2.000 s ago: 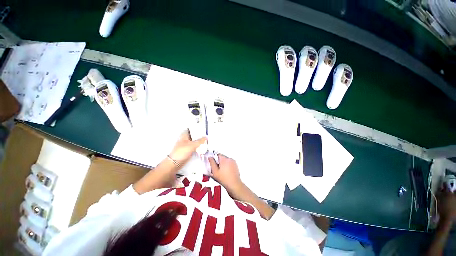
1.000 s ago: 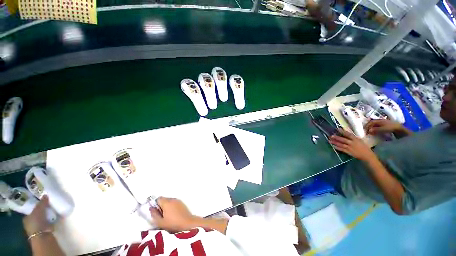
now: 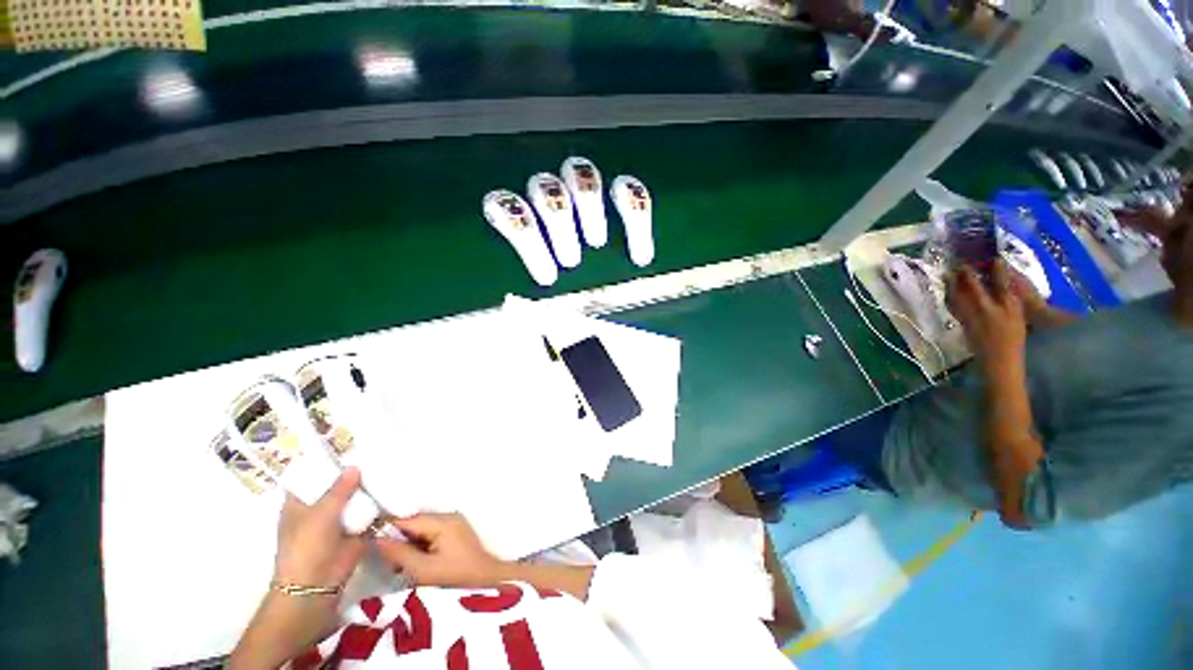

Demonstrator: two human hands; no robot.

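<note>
At least three white handheld devices (image 3: 274,429) lie fanned and overlapping on the white work sheet (image 3: 445,445), with dark display windows and gold-brown decals on their wide heads. My left hand (image 3: 318,530) grips the handle of a middle device, below its head. My right hand (image 3: 448,548) has its thumb and fingers together at a handle's lower end, close to my left hand. The overlap hides which handle it touches and how many devices are bunched.
Four white devices (image 3: 635,220) stand grouped on the green conveyor (image 3: 393,236), another (image 3: 37,308) at far left. A black phone (image 3: 601,384) lies on loose papers (image 3: 657,393). Crumpled cloth (image 3: 13,521) is at the left edge. A neighbouring worker (image 3: 1047,393) handles a dark rectangular object at right.
My left hand has moved right from the sheet's left side, bringing devices beside those in front of me. The neighbour's hands have lifted a dark object. The view has shifted slightly.
</note>
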